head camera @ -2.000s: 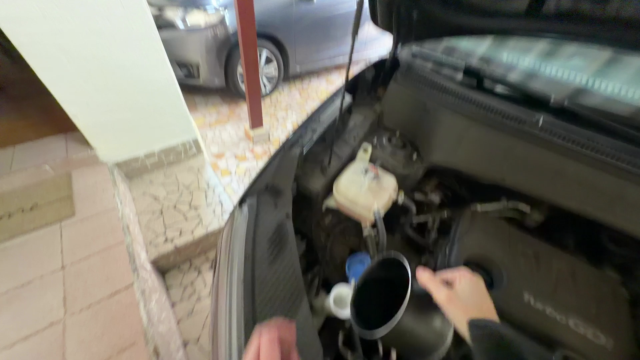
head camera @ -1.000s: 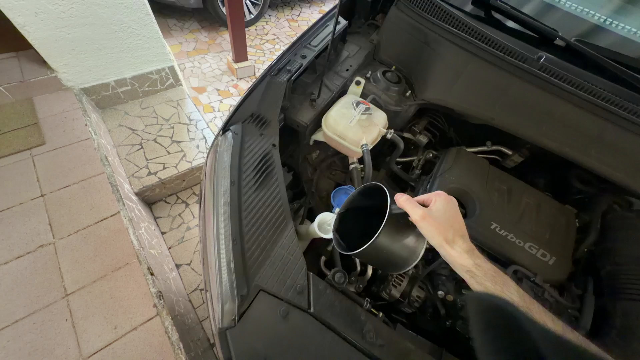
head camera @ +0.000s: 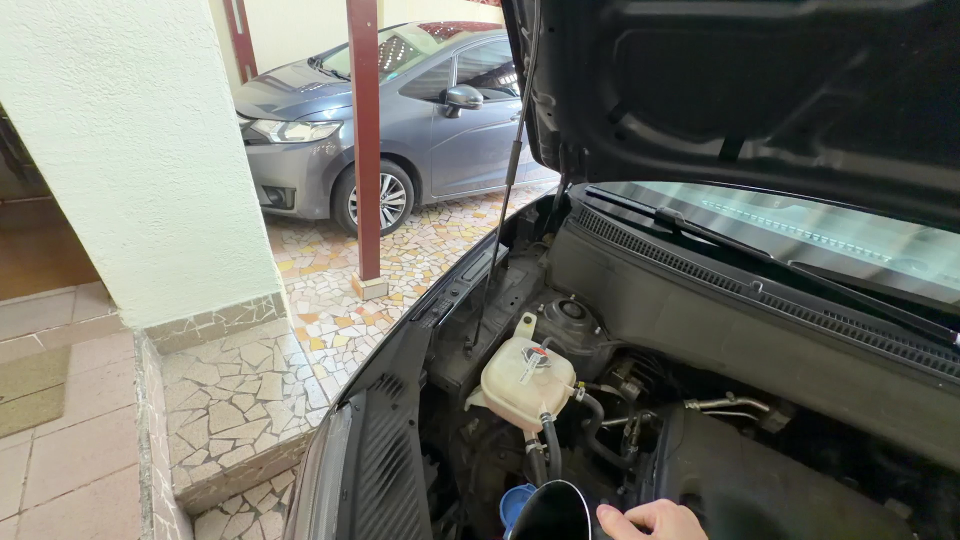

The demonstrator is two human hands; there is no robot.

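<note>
At the bottom edge of the head view, the fingers of my right hand [head camera: 651,520] meet the right side of a dark metal container [head camera: 553,513] with a shiny rim. Most of the container and of the hand is cut off by the frame. Just left of the rim shows a blue cap [head camera: 515,504], partly hidden by it. Above them sits a whitish plastic coolant reservoir [head camera: 525,379] with black hoses [head camera: 551,446] at its lower side. My left hand is out of view.
A raised hood [head camera: 735,90] stands over the engine bay on a thin strut [head camera: 510,176]. The dark engine cover [head camera: 765,480] lies at right. Beyond the fender are a tiled step [head camera: 232,397], a red post [head camera: 366,142], a white wall [head camera: 135,150] and a parked grey car [head camera: 300,169].
The view has tilted up, so the container and right hand now sit at the bottom edge. My left hand, seen at the bottom two seconds ago, is out of view.
</note>
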